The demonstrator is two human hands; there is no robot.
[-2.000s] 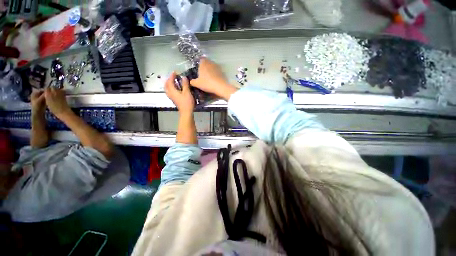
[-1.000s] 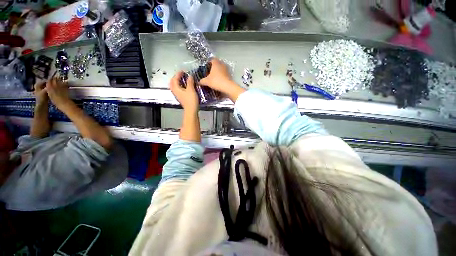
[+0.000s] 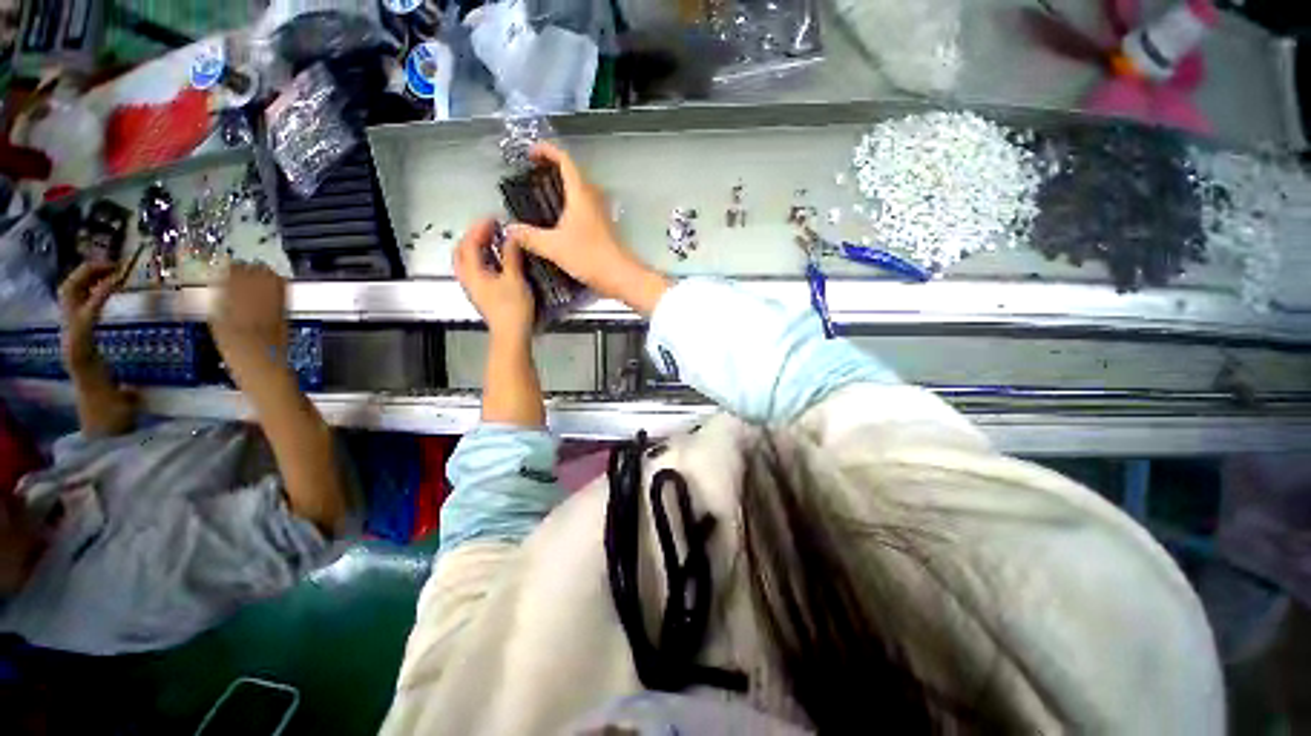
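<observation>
My right hand grips a dark bundle of component strips near the tray's front edge. My left hand is on the same bundle at its left side, with the fingers bent round it. Part of the bundle shows below, between my hands, in clear plastic. My palms and fingers hide the rest. A clear bag of small silvery parts lies just beyond my right hand. Blue-handled cutters lie open at the tray's front edge, to the right of my hands.
The grey tray holds white, black and paler part heaps at right, and small loose parts. A black ribbed block stands at left. A metal rail runs in front. A co-worker's hands are at left. A pink fan stands behind.
My hands have shifted slightly, and the right hand has moved further up along the bundle, showing more dark strips above. The co-worker's hands have moved apart.
</observation>
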